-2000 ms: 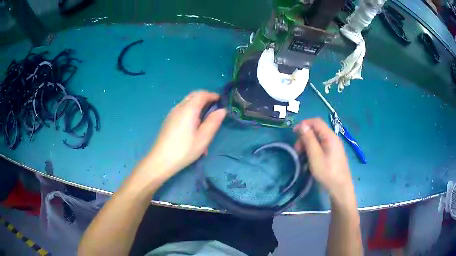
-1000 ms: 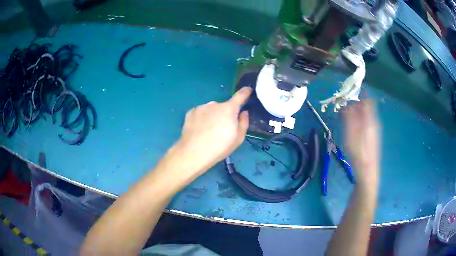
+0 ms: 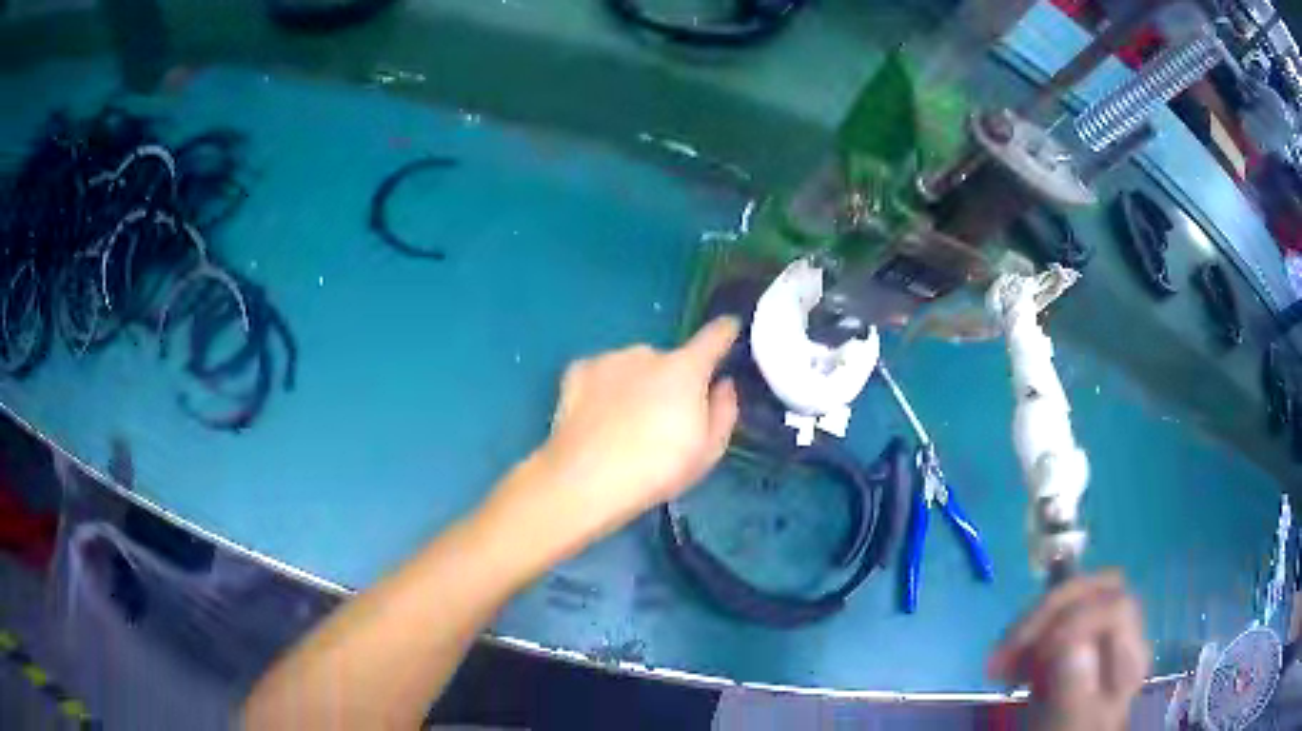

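My right hand [image 3: 1078,643], somewhat blurred, is closed around the lower end of the cloth-wrapped press handle [image 3: 1047,429], which points down toward me. My left hand [image 3: 643,421] reaches to the left side of the white C-shaped press fixture [image 3: 803,350], index finger extended at its edge; whether it holds a small part there cannot be told. The green hand press [image 3: 878,129] stands behind the fixture. A black headband assembly [image 3: 757,593] lies curved on the bench just in front of the press base, with no hand on it.
Blue-handled pliers [image 3: 921,536] lie right of the headband. A tangled pile of thin black C-shaped trims [image 3: 214,336] is at far left, with one loose trim [image 3: 386,207] nearer. More black headbands [image 3: 1147,243] lie right of the press and on the green shelf behind.
My right hand has left the headband, taken the press handle and pulled it down toward me. My left hand has moved from the headband to the fixture. The headband now lies on the bench.
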